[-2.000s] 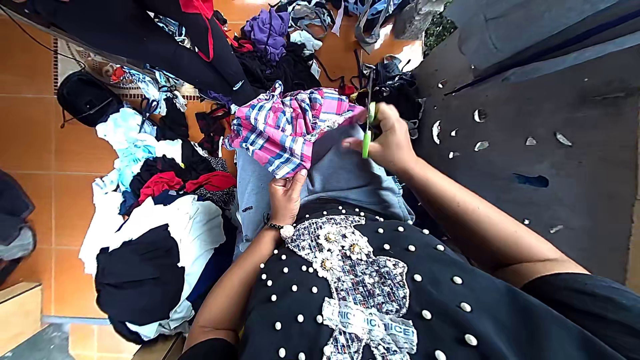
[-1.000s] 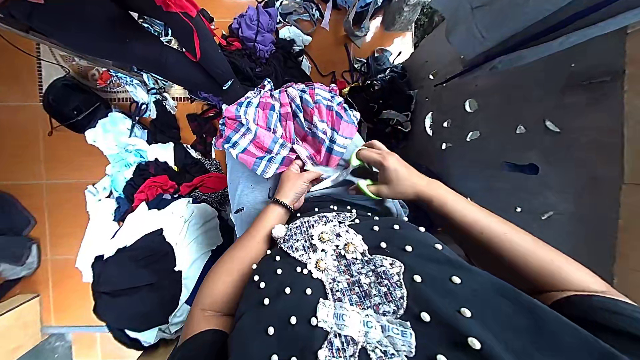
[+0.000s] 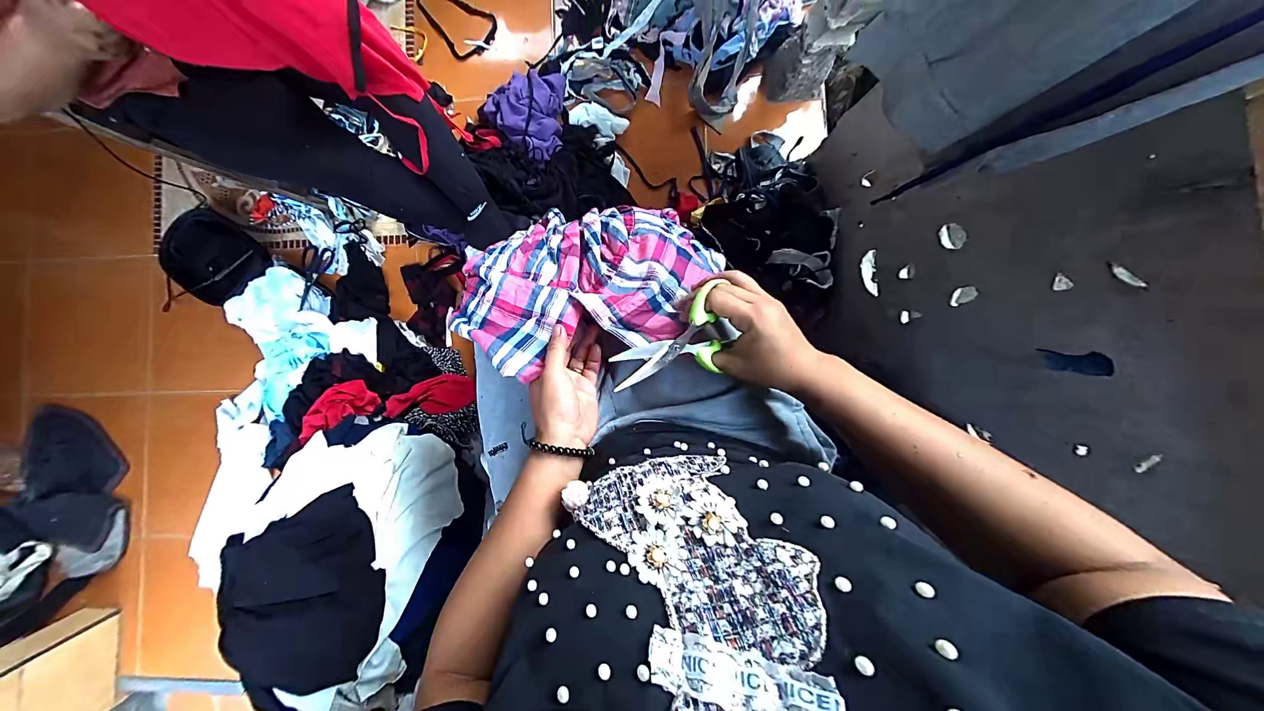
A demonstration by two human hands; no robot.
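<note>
A pink, white and blue plaid cloth garment [image 3: 632,267] lies gathered over my lap, on grey-blue cloth [image 3: 681,405]. My left hand [image 3: 568,390], a dark bead bracelet at its wrist, is at the garment's lower edge with the fingertips against or under the fabric; its grip is partly hidden. In my right hand [image 3: 755,331] are scissors with green handles [image 3: 703,326], fingers through the loops. Their blades are parted and point left toward my left hand, just below the plaid cloth. Whether they touch any fabric is unclear.
Heaped clothes in white [image 3: 395,474], black [image 3: 301,592] and red lie on the tiled floor at left. A black cap-like item [image 3: 212,257] is beyond them. More cloth scraps lie ahead. Another person's black-clad leg [image 3: 326,148] reaches in from upper left. A dark grey panel [image 3: 987,326] stands right.
The scissors were upright two seconds ago, at the garment's right; now they point left with blades parted. My left hand has shifted along the cloth's lower edge. Red fabric and a blurred skin patch now show upper left.
</note>
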